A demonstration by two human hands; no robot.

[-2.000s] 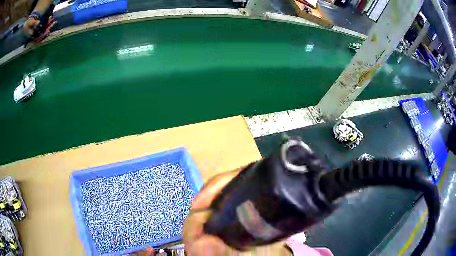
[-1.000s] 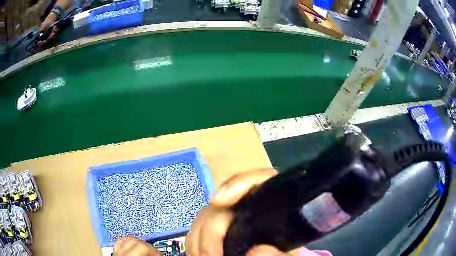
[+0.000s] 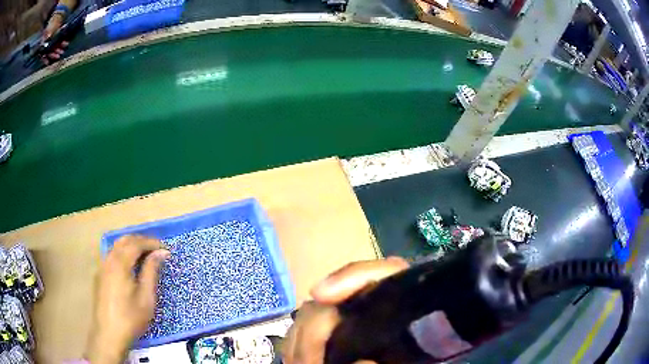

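My right hand [image 3: 334, 306] is closed around the black electric screwdriver [image 3: 427, 313], which leans up to the right with its cord [image 3: 576, 274] curving away; its tip is hidden. My left hand [image 3: 128, 291] is over the left part of the light-blue screw bin [image 3: 274, 263], thumb and fingers bent close together; whether it pinches a screw cannot be told. The screws [image 3: 213, 277] look like grey-blue grain. Below the bin an electronic assembly [image 3: 231, 350] with a green circuit board and a white part shows at the bottom edge on a white fixture [image 3: 160, 353].
Stacked assemblies [image 3: 16, 274] stand at the left on the cardboard sheet [image 3: 320, 206]. Loose units [image 3: 489, 179] lie on the dark bench at right. The green conveyor [image 3: 270, 99] carries single units behind a rusty post [image 3: 498, 92]. A person's hand [image 3: 53, 50] shows at the top left.
My left hand has moved from the assembly below the bin up and left over the screws. The screwdriver has shifted slightly down, uncovering loose units at right. Units on the conveyor have moved left.
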